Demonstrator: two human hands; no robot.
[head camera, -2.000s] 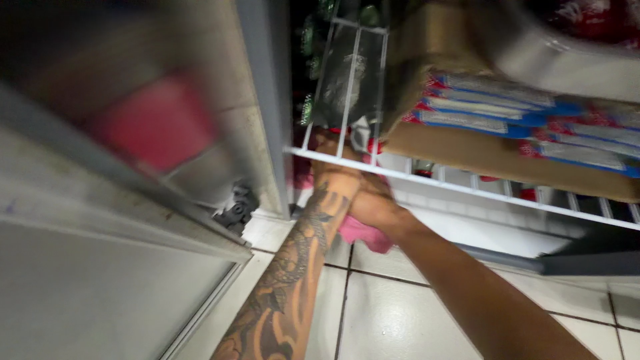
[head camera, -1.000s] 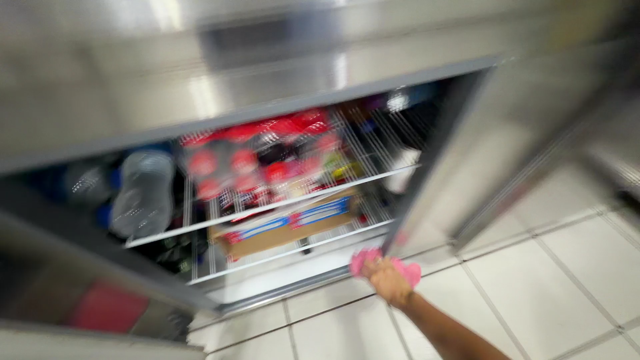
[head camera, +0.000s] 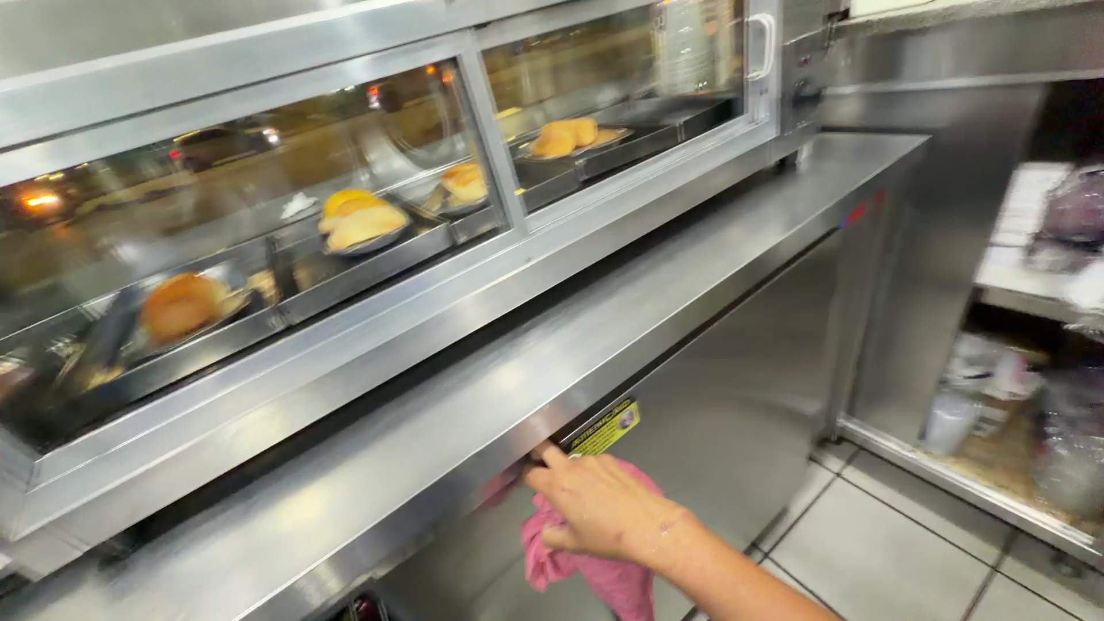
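My right hand (head camera: 604, 509) is closed around a pink cloth (head camera: 591, 578), which hangs below the palm. Its fingertips touch the top edge of a stainless steel cabinet door (head camera: 716, 414), just under the front lip of a steel counter (head camera: 535, 379) and beside a yellow sticker (head camera: 608, 427) with writing. My left hand is out of view. At the bottom edge, a small dark gap shows part of the cabinet's inside, too little to tell what it holds.
A glass-fronted food display case (head camera: 496, 216) stands on the counter, with bread-like pieces (head camera: 358, 220) on plates inside. At the right, an open shelf unit (head camera: 1018, 276) holds plastic-wrapped items. White floor tiles (head camera: 897, 517) lie below.
Both hands were low inside the open fridge cabinet; then only my right hand showed, by its bottom edge with the cloth. It is now up at the door's top edge. The view has swung strongly.
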